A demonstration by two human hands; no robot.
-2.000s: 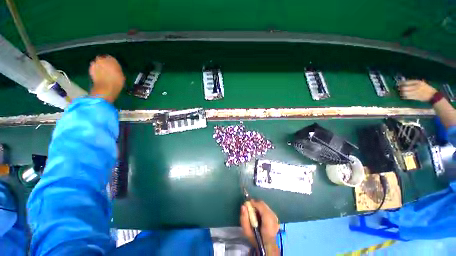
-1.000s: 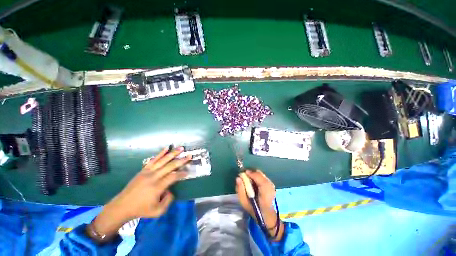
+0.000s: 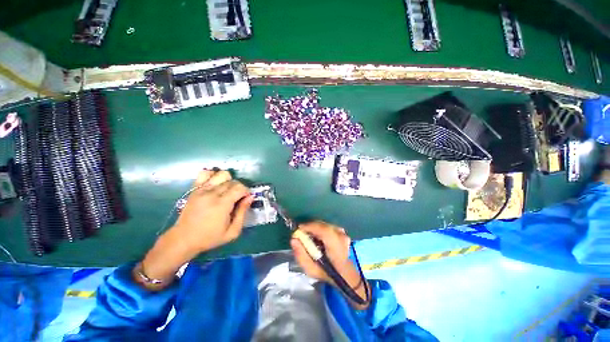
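A phone assembly (image 3: 262, 208) lies on the green bench, its left part hidden under my left hand. My left hand (image 3: 213, 207) is over it, fingers bent together; a thin pale thread, which looks like solder wire (image 3: 171, 212), shows beside the hand. What the fingertips pinch is too small to see clearly. My right hand (image 3: 326, 252) is shut on the soldering iron (image 3: 308, 244), held by its cream handle. The metal tip points up and left at the assembly's right end; I cannot tell if it touches.
A heap of small purple-pink components (image 3: 314, 130) lies beyond my hands. Another phone assembly (image 3: 376, 178) is right of it, one (image 3: 199, 85) rests on the edge strip. Black ribbed strips (image 3: 70, 170) lie left; fan (image 3: 438, 130), whitish pot (image 3: 461, 174) and tan square (image 3: 496, 196) lie right.
My left hand has drawn its spread fingers together over the near assembly. My right hand has moved the iron left, its tip now at the assembly. The view has shifted, so the bench appears higher.
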